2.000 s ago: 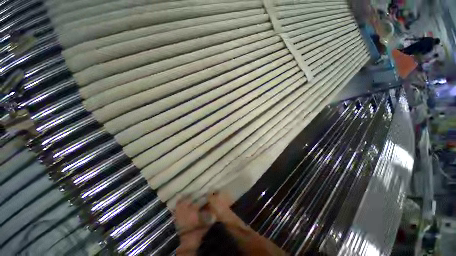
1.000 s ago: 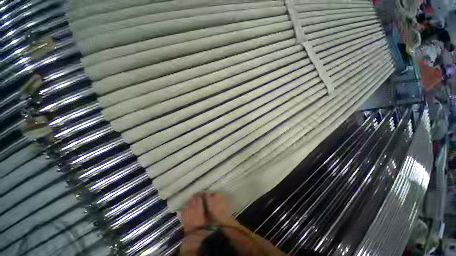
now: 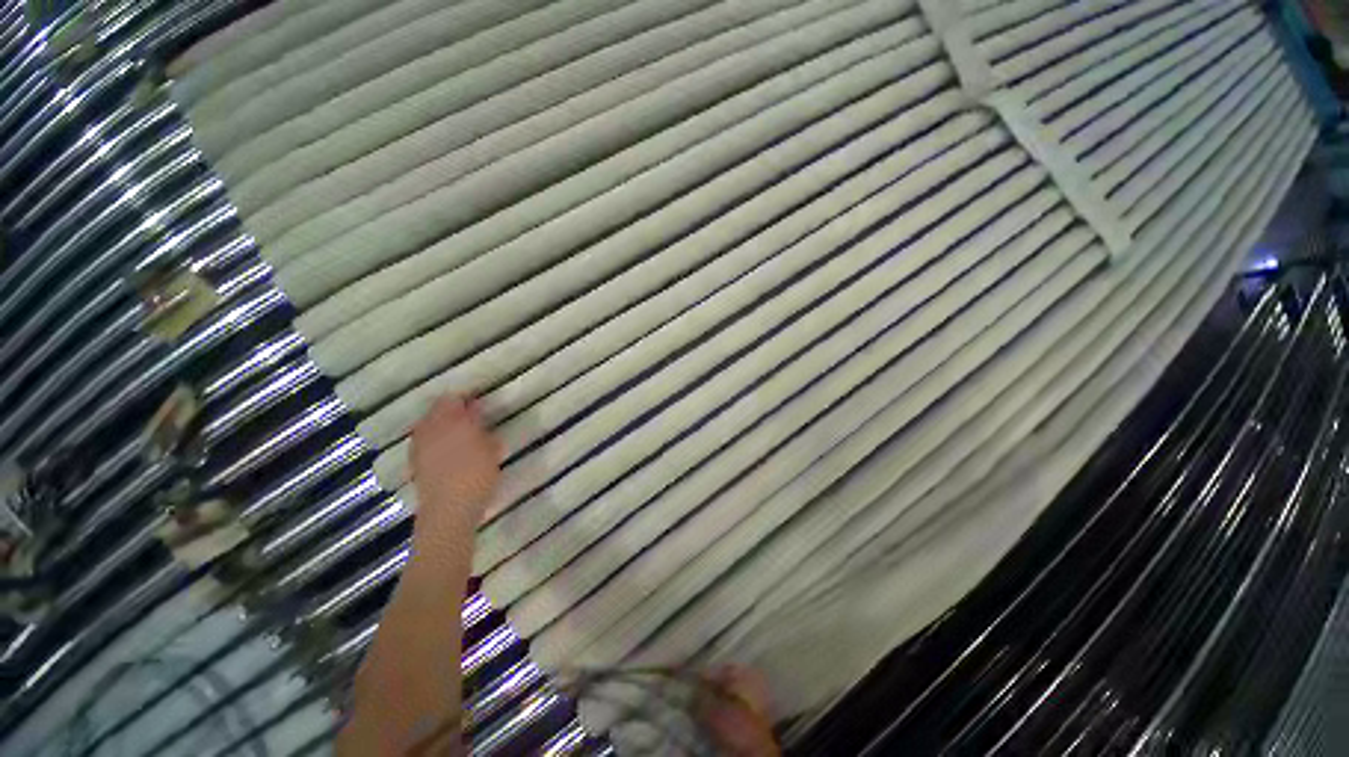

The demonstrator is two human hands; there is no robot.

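A cream pleated curtain panel point(image 3: 710, 296) lies in long parallel ridges over shiny steel tubes point(image 3: 259, 392). A narrow cream cloth band point(image 3: 1058, 170) lies across its pleats at the upper right. My left hand point(image 3: 456, 451) is at the panel's left edge, fingertips on the pleats; whether it pinches cloth cannot be told. My right hand point(image 3: 740, 713) is at the panel's lower corner, partly cut off by the bottom edge and blurred. Its fingers are partly hidden, and its grip cannot be told.
Tan tabs and metal clips point(image 3: 178, 303) lie on the tubes at the left. Another pale pleated panel point(image 3: 178, 673) is at the lower left. More bare tubes point(image 3: 1095, 592) run along the right, over a dark gap.
My hands were together at the panel's lower corner. My left hand has moved up along the left edge; my right hand remains near the corner. The view has shifted.
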